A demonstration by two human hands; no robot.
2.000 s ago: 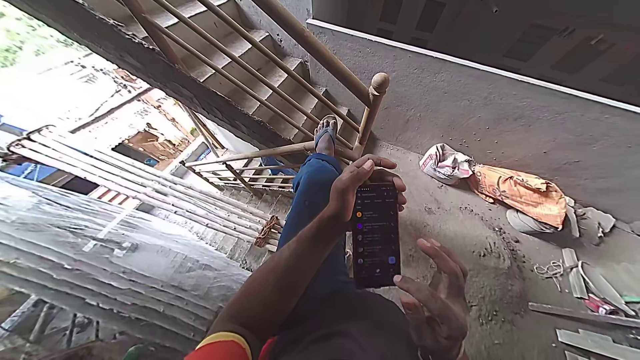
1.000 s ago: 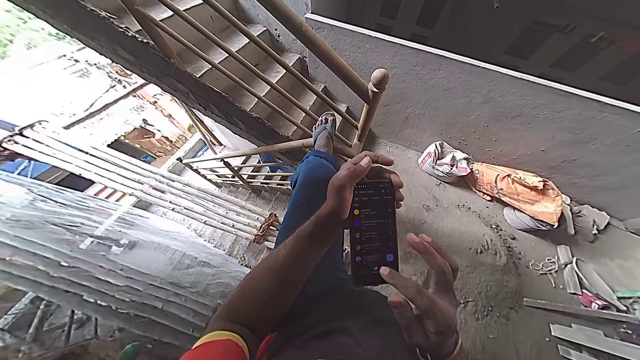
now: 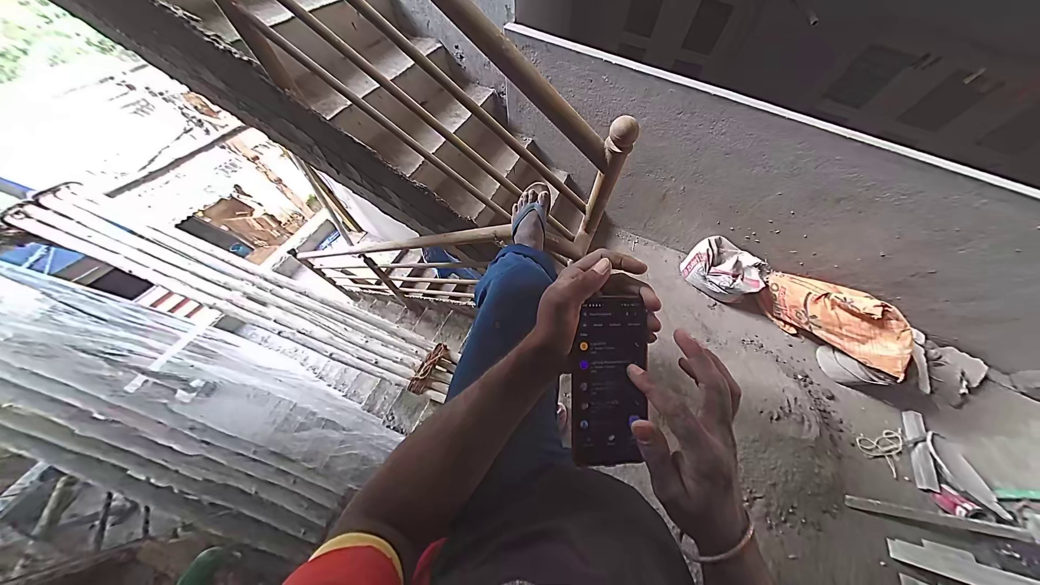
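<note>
A dark smartphone (image 3: 609, 390) with a lit list on its screen is held upright over my lap. My left hand (image 3: 581, 296) grips its upper end, thumb along the top and fingers curled around the far edge. At the phone's right side is my right hand (image 3: 699, 431), fingers apart and holding nothing, with a fingertip at the screen's edge; whether it touches the glass I cannot tell. A band circles the right wrist. Below the phone is my leg in blue jeans (image 3: 508, 301), the sandalled foot (image 3: 531, 213) resting by the railing.
A metal stair railing (image 3: 601, 191) and concrete steps (image 3: 455, 114) rise ahead. Tied poles (image 3: 244, 284) and plastic sheeting (image 3: 203, 406) are at left. On the right are a white sack (image 3: 721, 270), an orange sack (image 3: 845, 321), a cord (image 3: 881, 444) and scrap strips (image 3: 942, 517) on the dusty floor.
My right hand has moved up along the phone from its lower end, its fingertip now beside the middle of the screen. My left hand keeps its hold.
</note>
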